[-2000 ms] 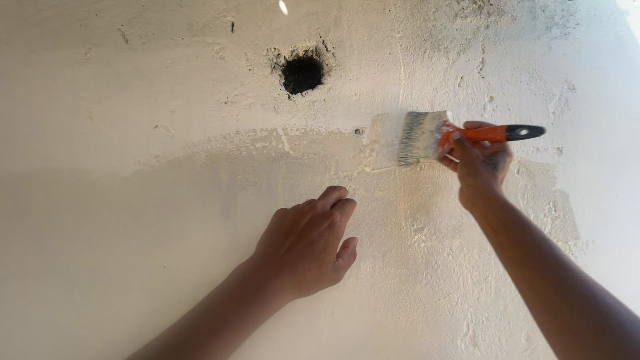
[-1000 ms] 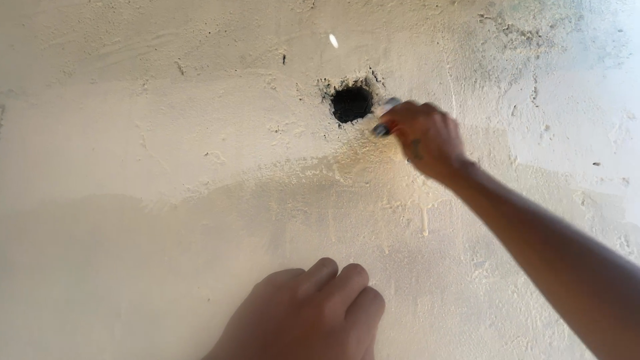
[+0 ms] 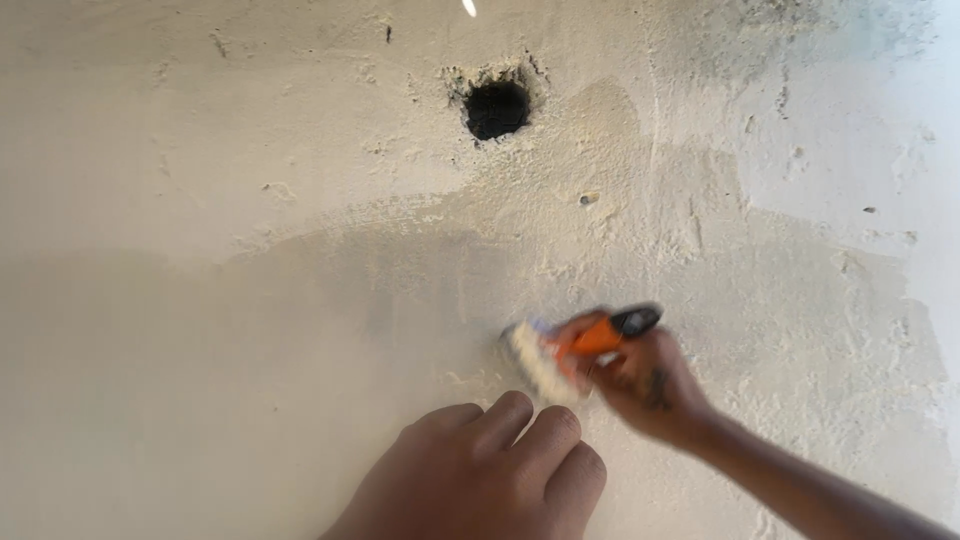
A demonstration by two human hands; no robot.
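Note:
A wide paintbrush point(image 3: 592, 337) with an orange and black handle is gripped in my right hand point(image 3: 649, 379), its pale, coated bristles against the plastered wall point(image 3: 225, 360). The brush is blurred. Just below and left of the bristles is my left hand point(image 3: 495, 472), seen from its back with the fingers curled; its palm and fingertips are hidden, so whether it holds anything cannot be told. Damp-looking, darker paint covers the lower wall and a patch reaching up beside the hole.
A rough-edged dark hole point(image 3: 496, 110) opens in the upper middle of the wall. Below it to the right is a small pit point(image 3: 589, 199). Rough, stained plaster point(image 3: 780, 30) lies at the upper right, and a small bright spot point(image 3: 469, 7) shows at the top edge.
The brush in my right hand has moved down from beside the hole to just above my left hand. The darker patch now extends up to the right of the hole.

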